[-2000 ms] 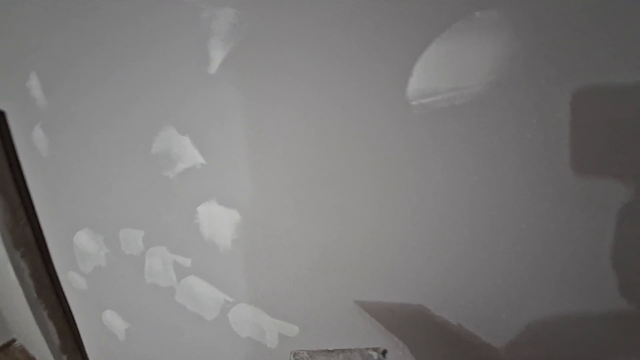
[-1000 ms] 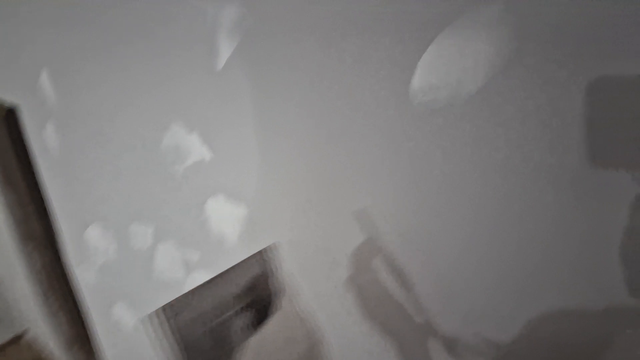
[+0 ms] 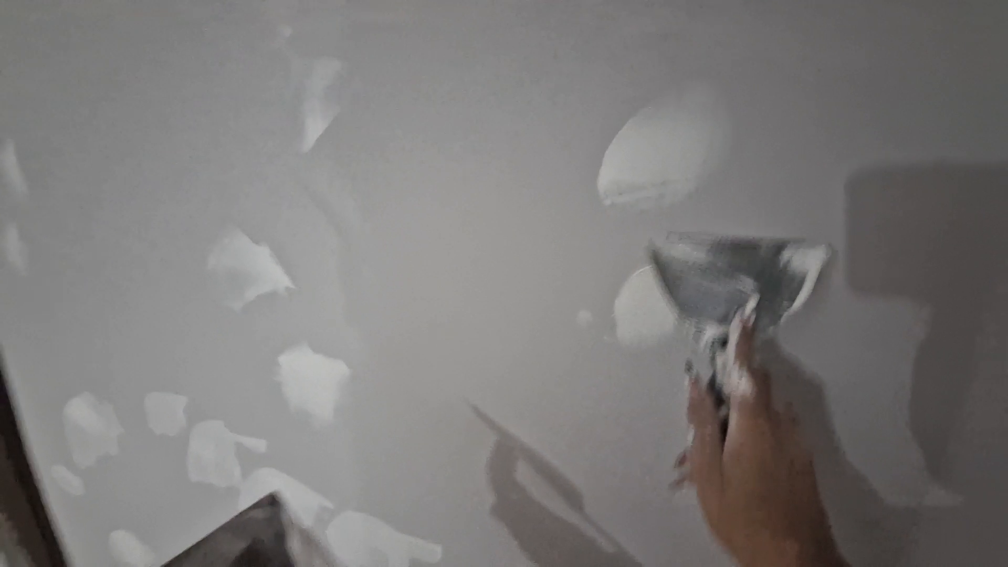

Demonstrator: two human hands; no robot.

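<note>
My right hand (image 3: 760, 465) grips the handle of a wide putty knife (image 3: 728, 279), its forefinger stretched along the blade. White compound is smeared on the blade's right edge and on the fingers. The blade lies at the wall (image 3: 472, 315), overlapping the right side of a rounded white patch (image 3: 642, 307). Above it is a larger white patch (image 3: 669, 150). The corner of a dark flat plate (image 3: 244, 535) shows at the bottom left; what holds it is hidden. My left hand is not in view.
Several white patches, one of them (image 3: 315, 382) near mid-left, dot the grey wall. A dark upright edge (image 3: 24, 472) stands at the lower left. Shadows of a hand, a tool and a head-like shape fall on the wall.
My right hand with the putty knife has come into view at the right. A rounded white patch now shows beneath the large one, where earlier frames show bare wall. The dark plate sits lower than a second ago.
</note>
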